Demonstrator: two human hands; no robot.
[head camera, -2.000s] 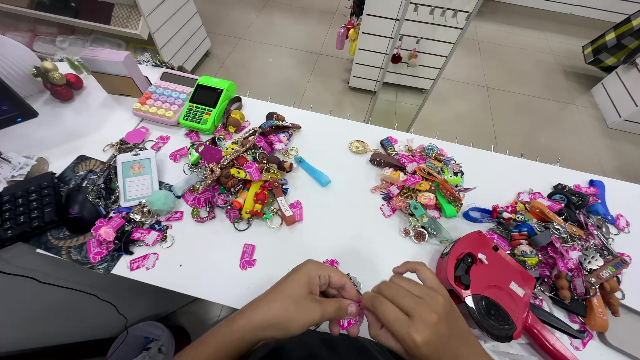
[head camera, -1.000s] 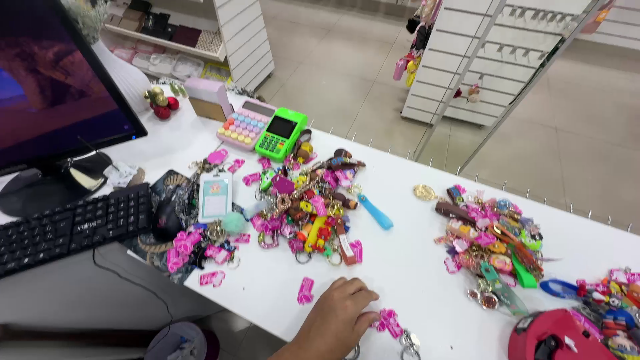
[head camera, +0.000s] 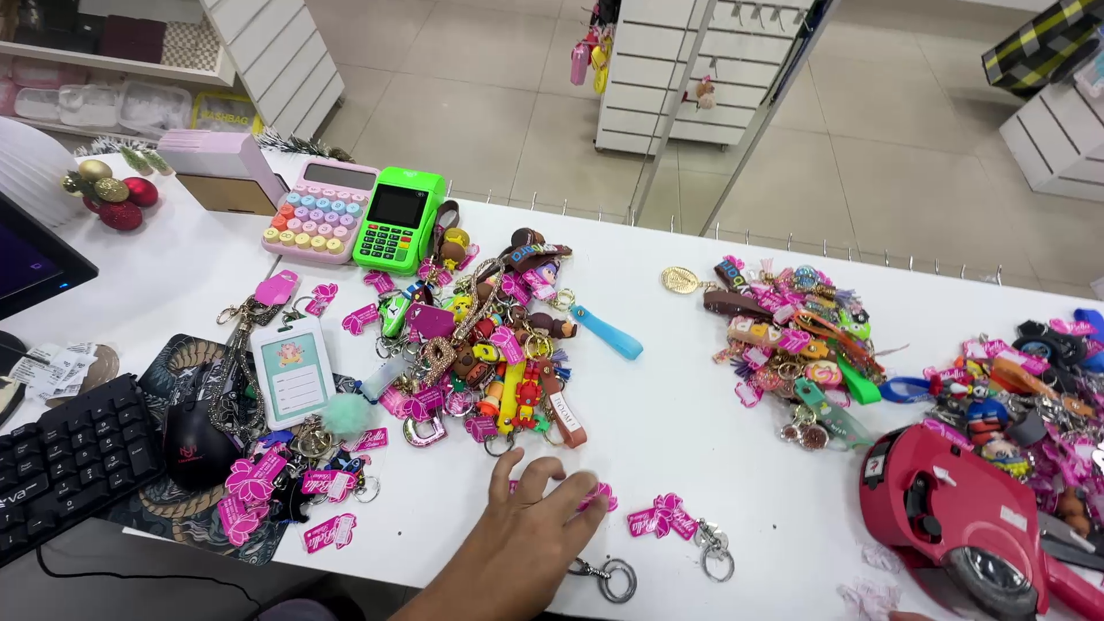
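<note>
My left hand (head camera: 539, 535) is palm down over the white counter, fingers bent and spread above a pink bow-shaped tag (head camera: 597, 496); whether it grips the tag is hidden. Beside its wrist lies a metal key ring (head camera: 617, 580). To its right, pink tags (head camera: 662, 517) lie with a keychain ring (head camera: 718, 562). Only a fingertip-sized bit of my right hand (head camera: 910, 616) shows at the bottom edge. Beyond my left hand is a heap of tagged keychains (head camera: 492, 345); a second heap (head camera: 798, 345) lies further right. A red handheld label gun (head camera: 957, 517) rests at the right.
At the left are a keyboard (head camera: 78, 457), a mouse (head camera: 197, 440), a badge holder (head camera: 293, 371) and a loose pink tag (head camera: 330, 533). A pink calculator (head camera: 321, 211) and green card terminal (head camera: 399, 220) stand behind. More keychains (head camera: 1000, 405) lie beside the label gun.
Two seconds ago both hands were together at the counter's near edge. They have parted; the right is almost out of view. Since one second ago, the left has moved leftward from beside the ringed tags.
</note>
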